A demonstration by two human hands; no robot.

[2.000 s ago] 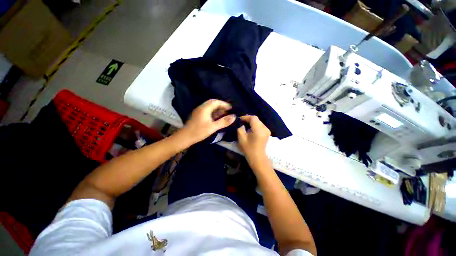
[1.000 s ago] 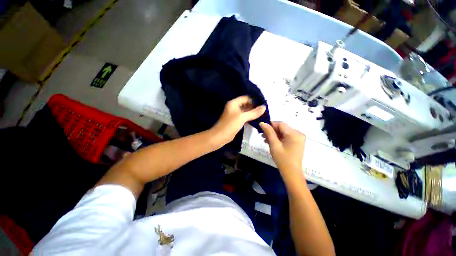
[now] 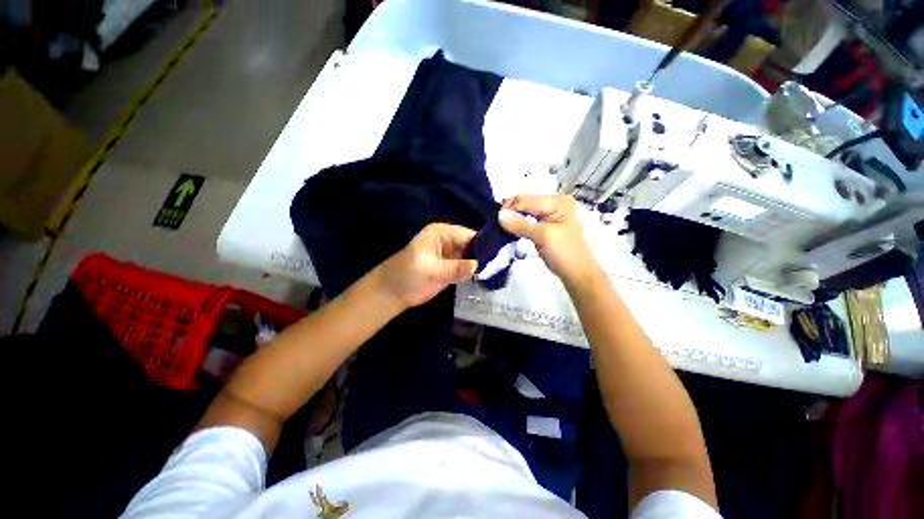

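Note:
A dark garment piece (image 3: pixel 395 198) lies on the white machine table, left of the sewing machine, and hangs over the front edge. My left hand (image 3: pixel 431 266) pinches its edge between thumb and fingers near the table's front. My right hand (image 3: pixel 547 231) holds the same edge a little further right. Between my hands the cloth is folded, and a white patch shows on it. The needle area (image 3: pixel 606 203) of the white sewing machine (image 3: pixel 689 182) is just beyond my right hand, and the garment is not under it.
Black strips (image 3: pixel 674 248) lie under the machine arm. Right of them are a white-labelled item (image 3: pixel 757 304), a dark bundle (image 3: pixel 819 332) and tan strips (image 3: pixel 867 324). A pale blue trough (image 3: pixel 567 51) runs behind. A red basket (image 3: pixel 152 314) stands at left. Dark cloth hangs below the table.
My hands moved right along the edge, then my left hand came back left. My right hand has risen toward the machine. The edge has been turned, and a white patch now shows between my hands.

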